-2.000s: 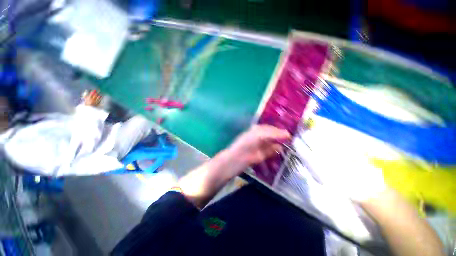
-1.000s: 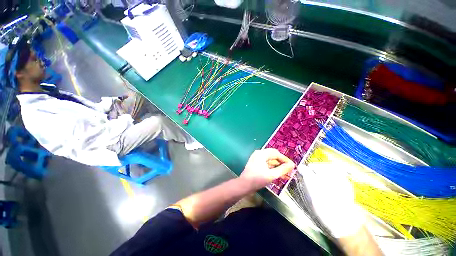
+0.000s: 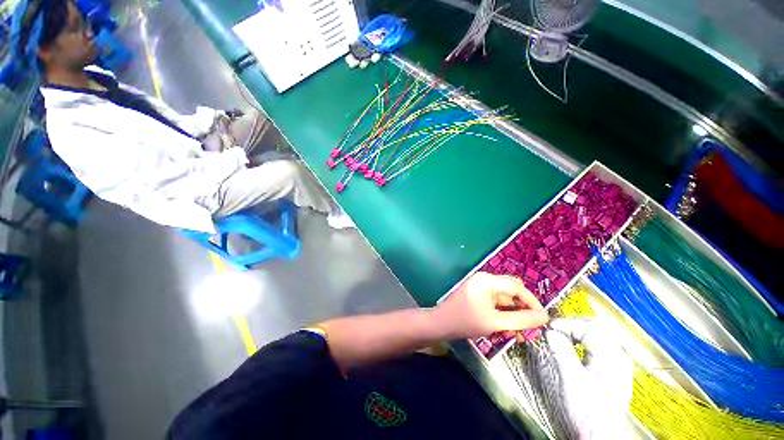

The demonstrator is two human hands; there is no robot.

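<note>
My bare left hand is over the near end of the magenta housing compartment, thumb and fingers pinched, with a small magenta connector housing at the fingertips. My white-gloved right hand is just right of it, its fingertips meeting my left fingertips. Glare and blur hide whether the glove holds a wire. Loose magenta housings fill the left compartment of the white-edged tray. Yellow wires, blue wires and green wires lie in the right compartments. Pale wires show at the near edge.
Finished harnesses with magenta housings lie on the green bench, left of the tray. A white box and a fan stand beyond. A blue bin holds dark red wires. A person sits on a blue stool at left.
The view has steadied and shifted, so bench, tray and hands appear moved. My hands are still together over the tray's near end, now with fingertips meeting more clearly.
</note>
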